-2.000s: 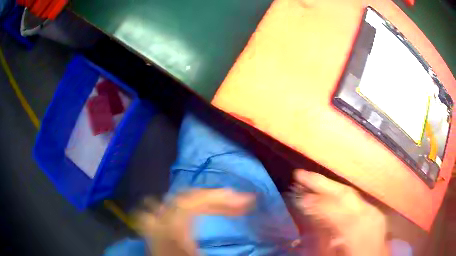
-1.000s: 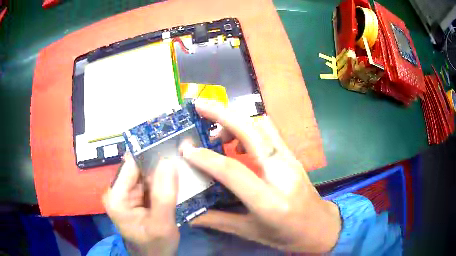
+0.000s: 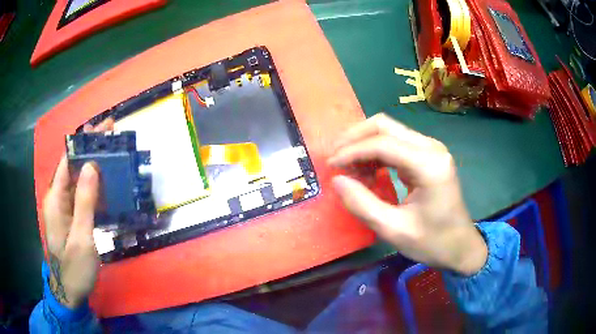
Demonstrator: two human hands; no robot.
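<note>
My left hand holds a mainboard by its edge, with the thumb on the dark square pad. The board is over the left part of the open tablet half-assembly. The tablet lies on an orange-red foam mat. A white battery pack fills its left part, partly hidden by the board. An orange ribbon cable lies in the grey bay beside the battery. My right hand is raised over the mat's right edge, fingers apart and empty.
A red tape dispenser with pale tape strips stands at the upper right. Red bubble bags are beside it, with a board on top. Another tablet on a red mat lies at the upper left. A blue-rimmed bin is below the table edge.
Both hands have come up from the lap over the tablet. The board, earlier between both hands, is now in my left hand, further left. My right hand has let go and moved right.
</note>
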